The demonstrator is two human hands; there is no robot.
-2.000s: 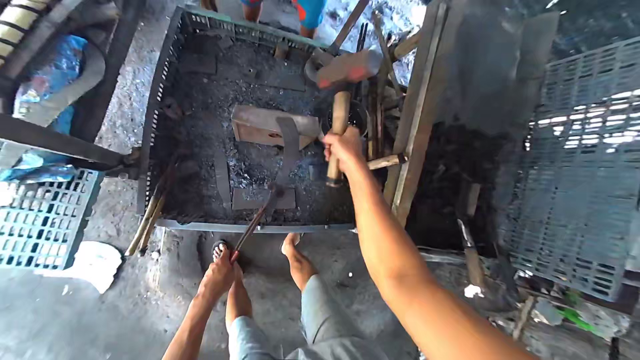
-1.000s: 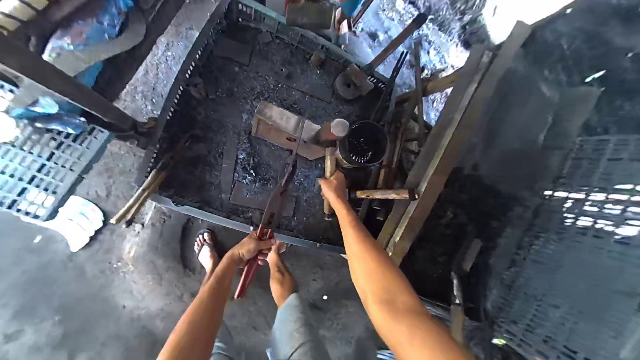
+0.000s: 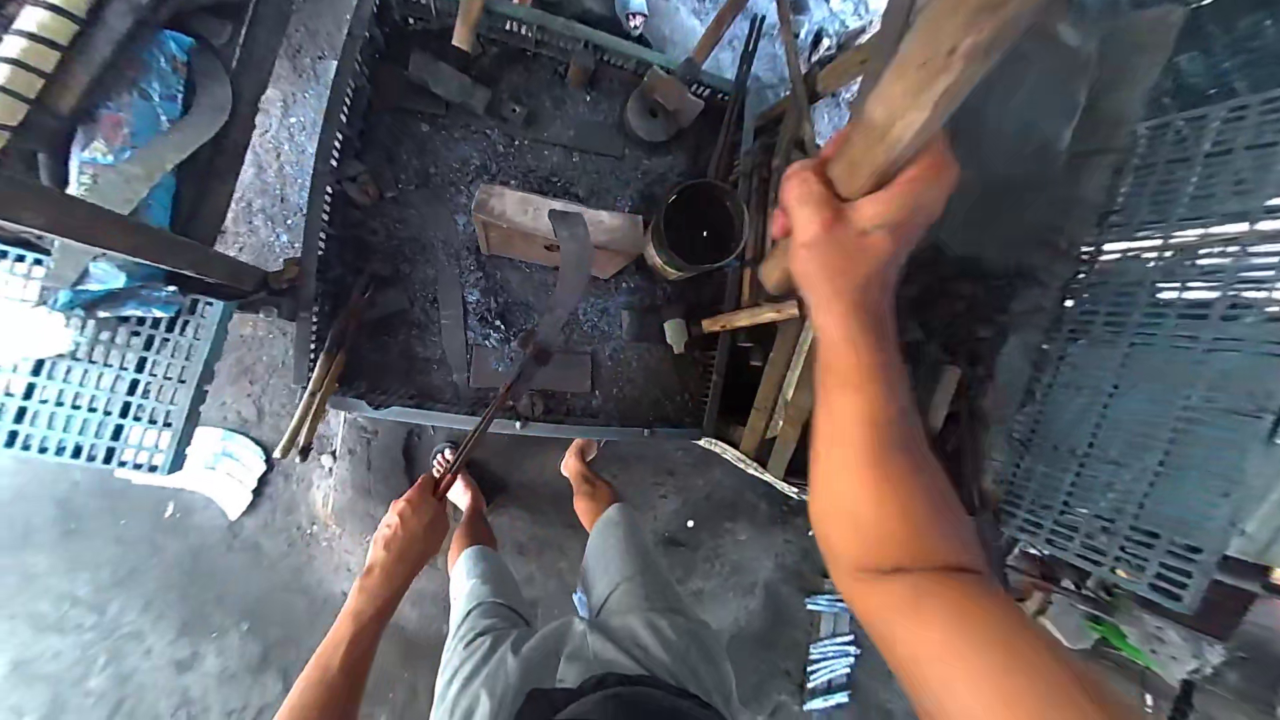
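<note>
My left hand (image 3: 408,530) grips the handles of long metal tongs (image 3: 490,418) at the lower left of the tray. The far end of the tongs meets a curved dark metal blade (image 3: 573,265), whose tip lies over a steel block (image 3: 510,235). Raised at the upper right, my right hand (image 3: 865,215) is closed around the wooden handle of a hammer (image 3: 925,85). The hammer's head is out of view. A round can (image 3: 697,228) of dark liquid stands right of the block.
The shallow tray (image 3: 520,428) holds black grit and flat metal pieces. A small hammer (image 3: 745,318) lies at its right edge, beside wooden bars. A plastic crate (image 3: 1150,350) stands at right, another (image 3: 110,370) at left. My bare foot (image 3: 585,465) is near the tray's front edge.
My right hand and the hammer have risen from beside the can to the upper right. The blade, held out in the tongs, now reaches across the block with its curved end.
</note>
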